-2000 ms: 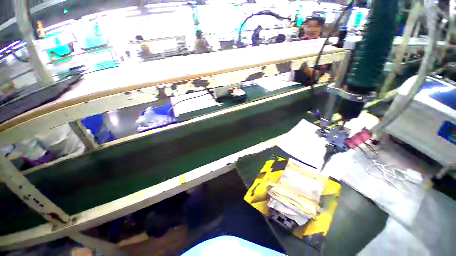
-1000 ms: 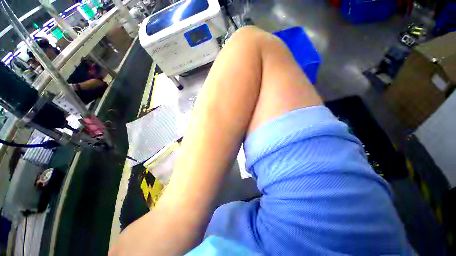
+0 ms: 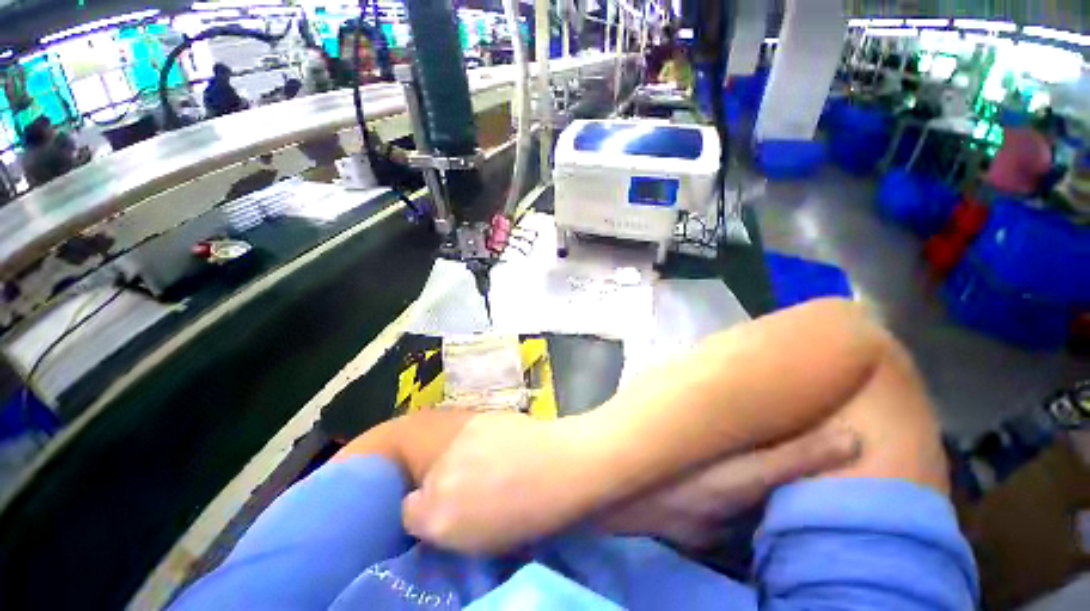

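Note:
My arms are crossed low in front of me. My right hand [image 3: 472, 489] is curled on my left forearm, with no object seen in it. My left hand [image 3: 765, 475] lies under my right forearm near the elbow, partly hidden, so its grip cannot be told. Beyond my arms, the padded work rest [image 3: 482, 364] sits on hazard tape [image 3: 540, 380], its near part covered by my forearm. The auto-feed screwdriver [image 3: 444, 90] hangs behind it, above a paper sheet [image 3: 452, 298]. Neither hand touches them.
The conveyor belt [image 3: 275, 316] runs along the left, carrying a dark tray-like item with a small round object [image 3: 227, 251]. The white screw feeder [image 3: 634, 185] stands behind the bench, with white cord [image 3: 604, 283] in front. Blue bins [image 3: 803, 277] are on the right floor. People are in the background.
The view has swung back left from the right side, after an earlier swing right. Both crossed forearms and both hands now show; a second ago a bent right arm covered the bench.

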